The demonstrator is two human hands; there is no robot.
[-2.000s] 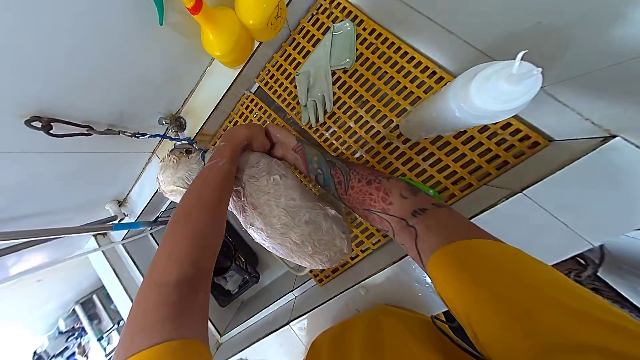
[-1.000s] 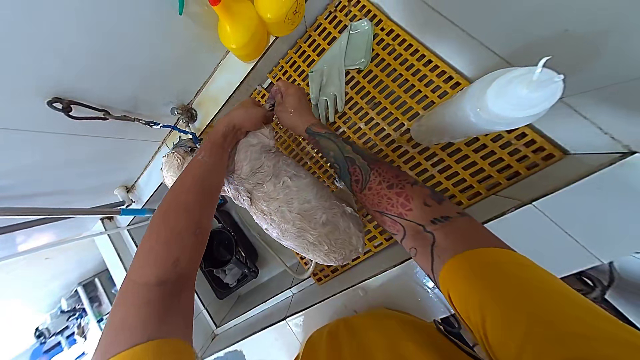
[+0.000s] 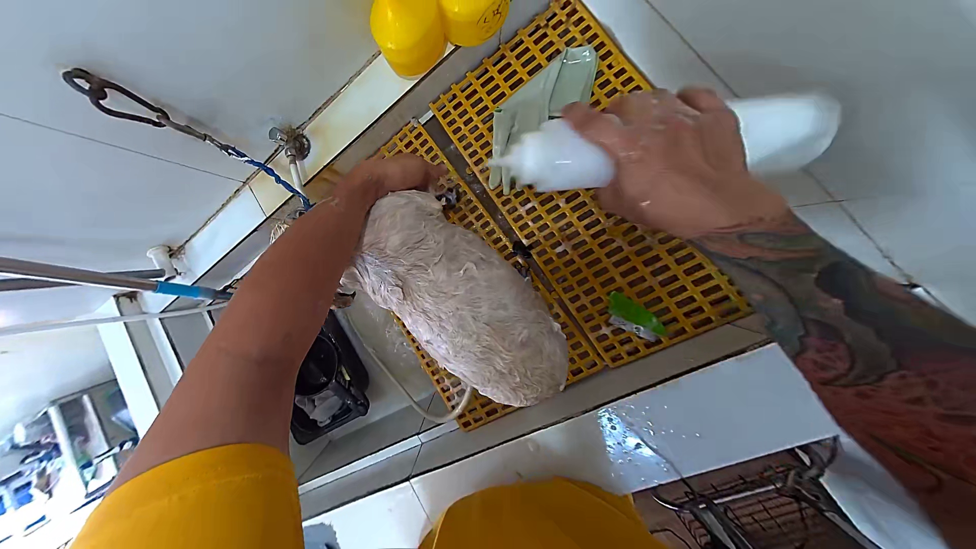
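Note:
A wet, light-coated dog (image 3: pixel 465 297) stands on yellow plastic grating (image 3: pixel 579 267), its head mostly hidden behind my left arm. My left hand (image 3: pixel 396 174) rests at the dog's front end, fingers curled near a paw; what it grips is hidden. My right hand (image 3: pixel 663 152) is wrapped around a white plastic squeeze bottle (image 3: pixel 568 158), tilted on its side with the nozzle pointing left toward the dog. A pale green rubber glove (image 3: pixel 534 99) lies on the grating behind the bottle's nozzle. A green object (image 3: pixel 634 314), perhaps a brush, lies on the grating right of the dog.
Yellow bottles (image 3: pixel 408 34) stand at the top edge. A leash with a metal clip (image 3: pixel 114 99) runs by a wall tap (image 3: pixel 291 143). A black container (image 3: pixel 328 381) sits left of the dog, beside a pale hose (image 3: pixel 412 400). A pole crosses at left; a wire rack (image 3: pixel 755 503) is below.
My right hand has left the dog's front end and taken hold of the white bottle, which stood upright on the grating before. It is now raised and tipped. My left hand stays by the dog.

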